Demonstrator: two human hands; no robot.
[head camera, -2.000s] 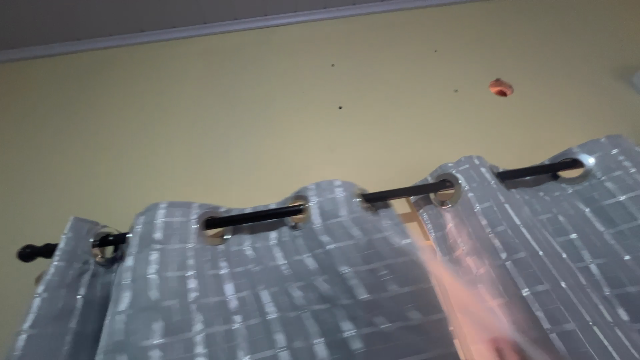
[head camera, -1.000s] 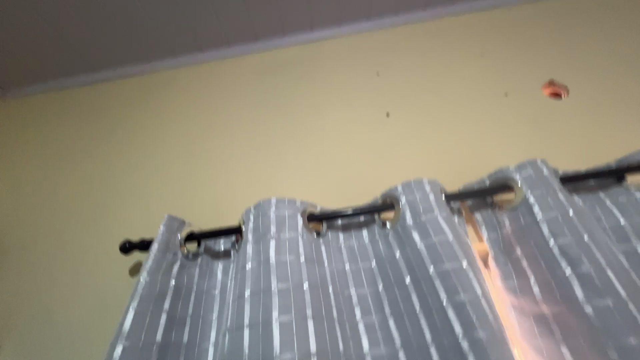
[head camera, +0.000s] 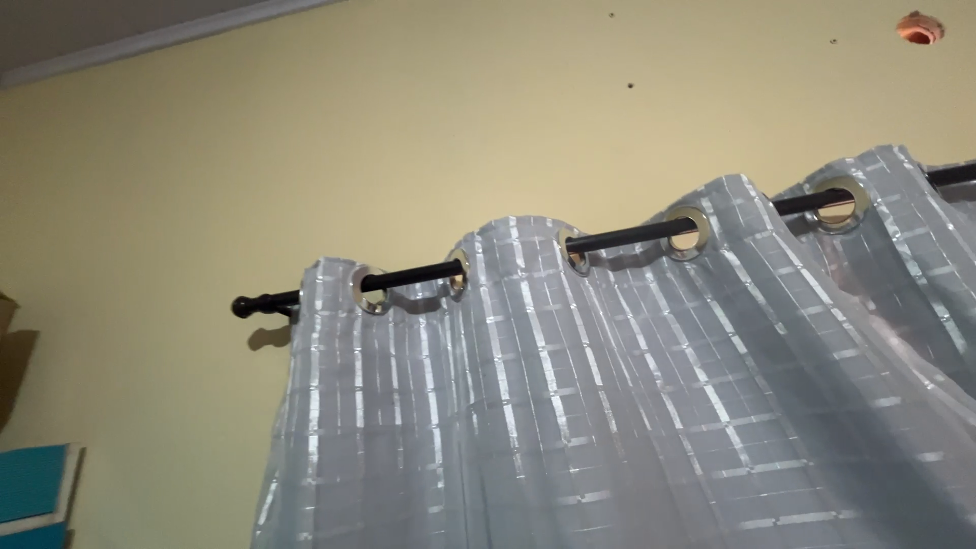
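Neither my left hand nor my right hand is in view. A sheer grey curtain (head camera: 526, 381) with shiny woven stripes hangs in folds from a black curtain rod (head camera: 633, 235). The rod passes through several metal grommets, one of them a round grommet (head camera: 688, 232) right of the middle. At the left, the rod's dark finial (head camera: 242, 306) sticks out past the curtain's edge, over a small shadow on the wall. The curtain's lower part runs out of the frame.
Behind the rod is a yellow wall (head camera: 191, 175) with small dark holes and a larger broken hole (head camera: 920, 29) at the upper right. White crown moulding (head camera: 152, 42) borders the ceiling. A teal panel (head camera: 30, 484) with a pale edge is at the lower left.
The view has shifted left, bringing the teal panel into sight. The curtain's folds on the rod now hang closer together at the gap, where an opening showed earlier.
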